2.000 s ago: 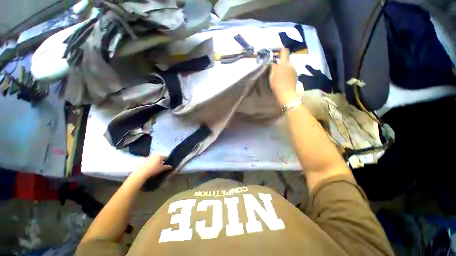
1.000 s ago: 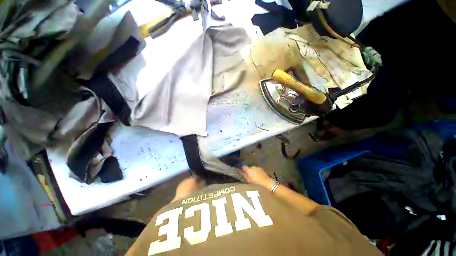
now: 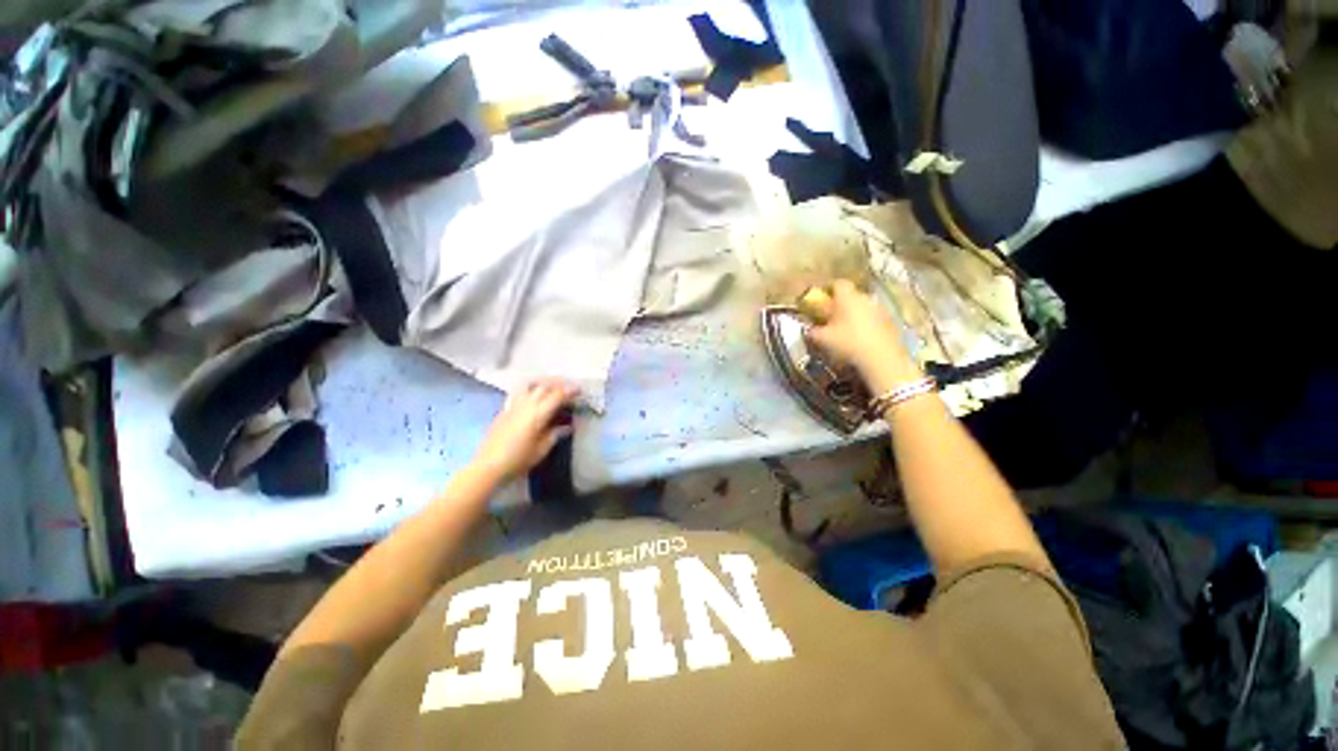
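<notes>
A grey-taupe garment panel (image 3: 550, 294) lies on the white pressing table cover (image 3: 675, 389), one end at the table's front edge. A black strip (image 3: 552, 473) hangs over that edge. My left hand (image 3: 542, 417) rests on the panel's front end, fingers bent at the cloth; whether it pinches the cloth is unclear. My right hand (image 3: 858, 335) is closed around the yellow-tan handle of the steam iron (image 3: 797, 367). The iron sits at the left edge of the scorched iron rest cloth (image 3: 954, 279). My fingers hide part of the handle.
A pile of grey pieces (image 3: 191, 176) covers the left, with black strips (image 3: 374, 264) beside it. A ruler (image 3: 763, 74), grey tied scraps and black cloth pieces (image 3: 822, 162) lie at the back. A blue crate (image 3: 866, 569) with dark garments (image 3: 1218, 616) is at lower right. Another person's hand (image 3: 1256, 59) shows at upper right.
My right hand has left the strip at the table's front edge and taken hold of the iron's handle. My left hand has moved up onto the panel's front end. The view has shifted.
</notes>
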